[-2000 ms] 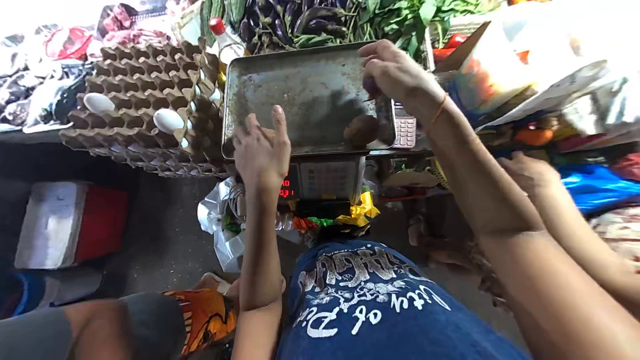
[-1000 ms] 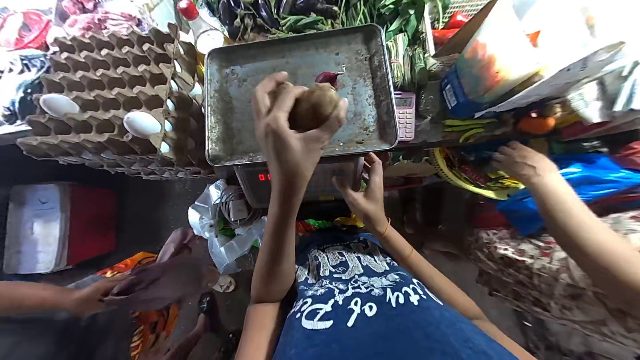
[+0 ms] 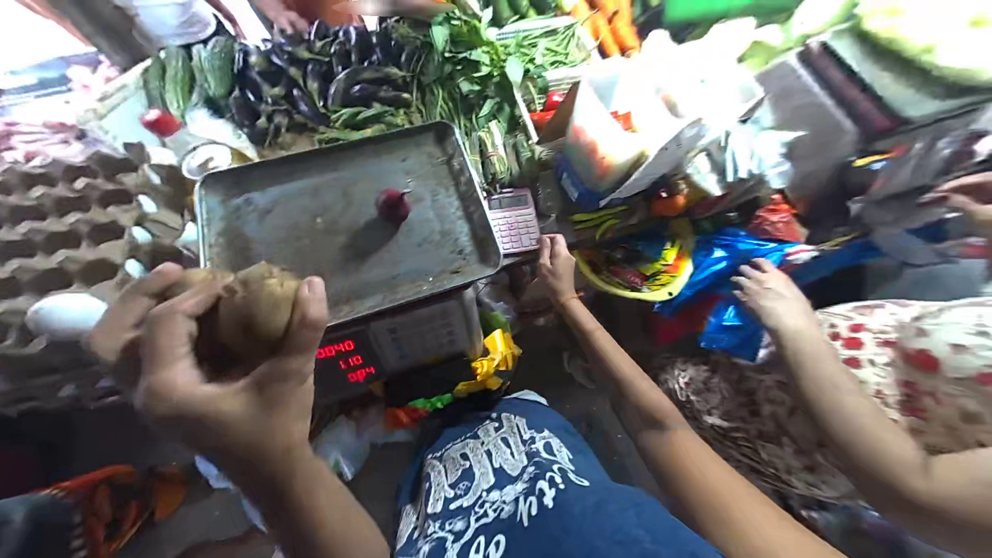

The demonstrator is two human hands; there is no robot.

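My left hand (image 3: 225, 364) is raised before the near left corner of the metal scale pan, gripping brown potatoes (image 3: 260, 306); how many is partly hidden by the fingers. On the metal pan (image 3: 310, 232) lies one small red onion (image 3: 393, 205). The digital scale (image 3: 426, 333) under it shows lit red digits. My right hand (image 3: 556, 263) is beside the near right corner of a pink calculator (image 3: 513, 222), its fingers bent; whether it holds anything cannot be made out.
Egg trays (image 3: 62, 209) with a white egg (image 3: 66, 316) stand at left. Eggplants (image 3: 364, 85) and leafy greens lie behind the pan. At right are a yellow basket (image 3: 666, 287), a blue plastic bag (image 3: 721, 310) and another person's hand (image 3: 775, 298) close to it.
My left hand has moved left off the pan with the potatoes, leaving the onion there. My right hand has moved from the scale's front to beside the calculator. The view has shifted.
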